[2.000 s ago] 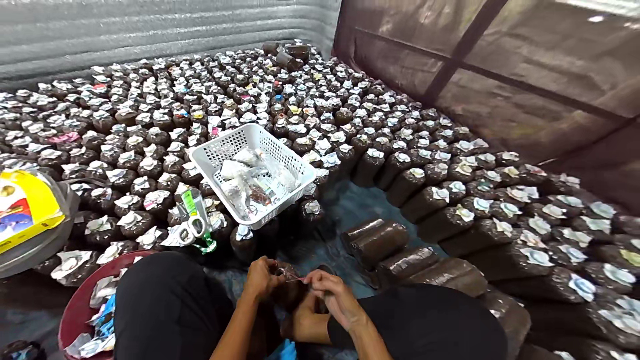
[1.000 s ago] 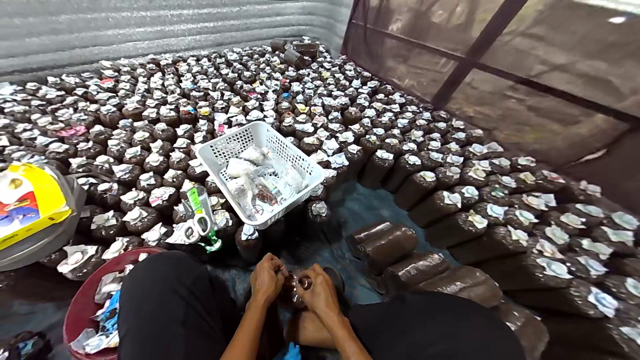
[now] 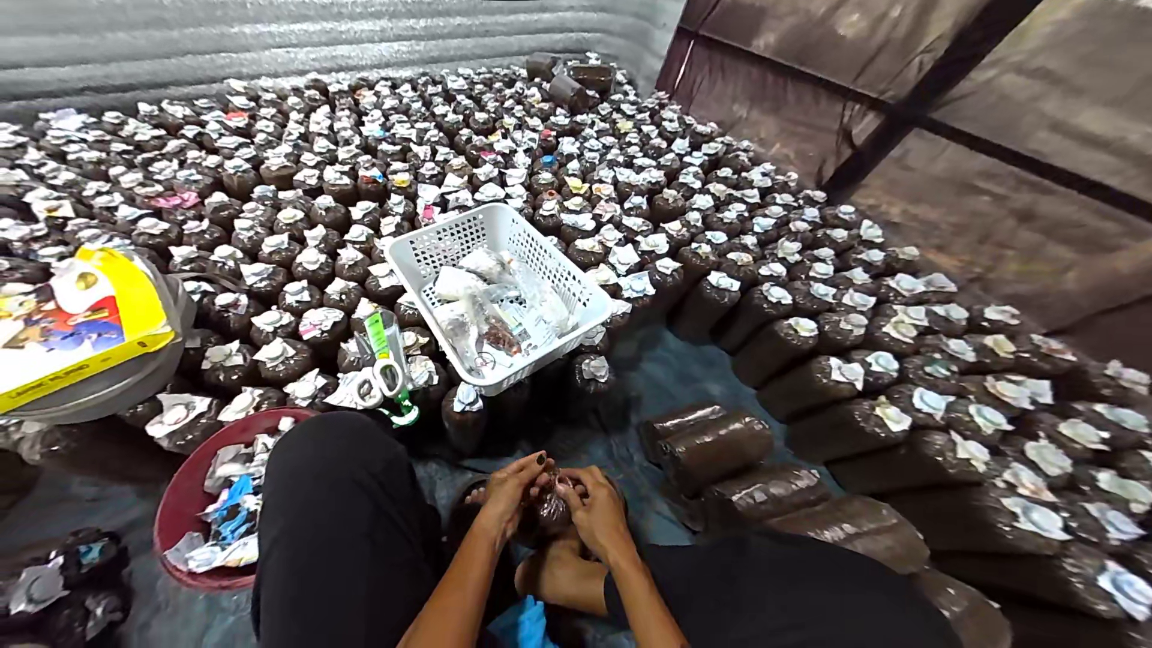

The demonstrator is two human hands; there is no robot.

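Between my knees stands a dark substrate-filled plastic bag [image 3: 551,517], its gathered clear neck pinched at the top. My left hand [image 3: 513,490] holds the neck from the left, fingertips near my other hand. From the right, my right hand [image 3: 592,511] grips the same neck with thumb and fingers. What lies between the fingertips is too small to tell. Beyond them a white perforated plastic basket [image 3: 423,270] holds clear plastic bags with whitish and brownish contents. Scissors with white handles [image 3: 389,376] and a green-handled tool [image 3: 405,412] lie left of the basket.
Many upright filled bags [image 3: 315,261] with paper-covered tops surround me. Several uncapped bags [image 3: 715,450] lie on the dark ground sheet [image 3: 670,382] at right. A red basin [image 3: 184,513] of paper scraps sits by my left knee. A yellow box [image 3: 85,328] rests on a round grey lid [image 3: 171,360].
Both hands stay at the neck of the bag. The right hand, lower and farther right two seconds ago, has come closer to the left hand, and its fingers have shifted.
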